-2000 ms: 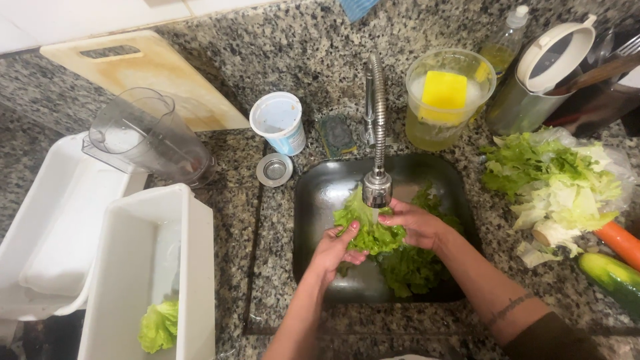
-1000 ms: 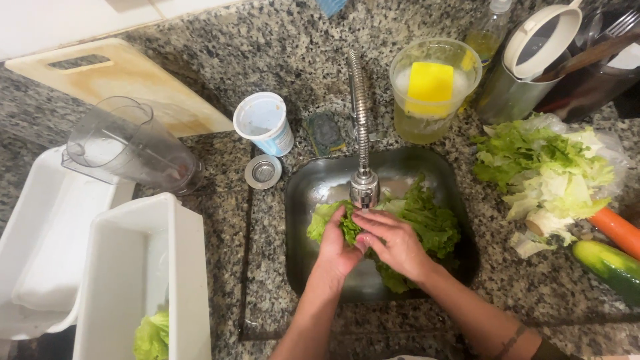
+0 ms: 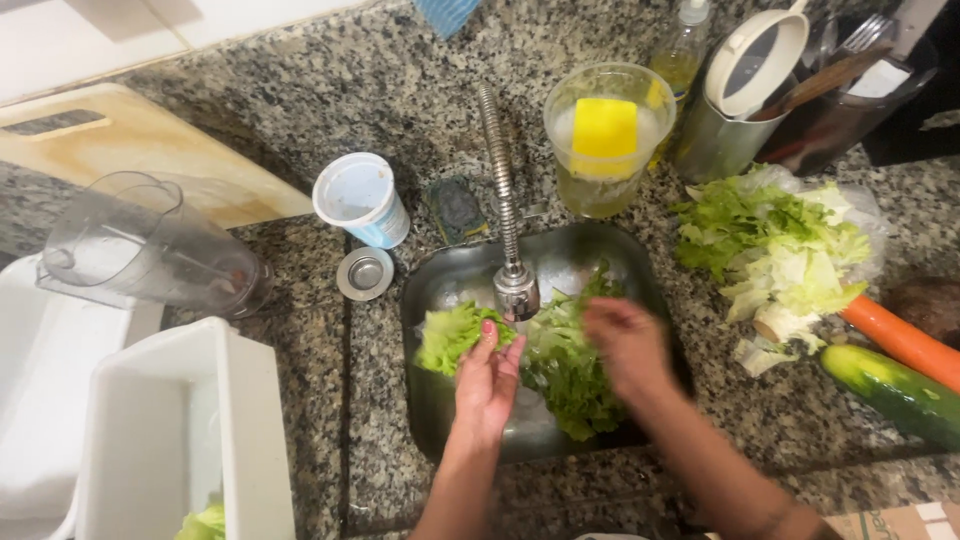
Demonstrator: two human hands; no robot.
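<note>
My left hand point(image 3: 487, 375) holds a lettuce leaf point(image 3: 454, 337) at the left side of the metal sink point(image 3: 532, 450), just under the faucet's spray head point(image 3: 516, 292). Blurred by motion, my right hand point(image 3: 626, 345) is over the right part of the sink, beside a heap of green lettuce leaves point(image 3: 577, 382); whether it touches them is unclear. One more leaf point(image 3: 204, 523) lies in the white plastic bin point(image 3: 255, 435) at the left.
Right of the sink are more lettuce point(image 3: 780, 240), a carrot point(image 3: 900, 337) and a cucumber point(image 3: 892, 390). Behind it stand a clear tub point(image 3: 600, 187) with a yellow sponge and a plastic cup point(image 3: 386, 225). A strainer point(image 3: 365, 274) and a blender jar point(image 3: 150, 247) are left.
My hands, together under the spray head a second ago, have parted. The left one has the leaf at the left, and the right one has moved right over the heap.
</note>
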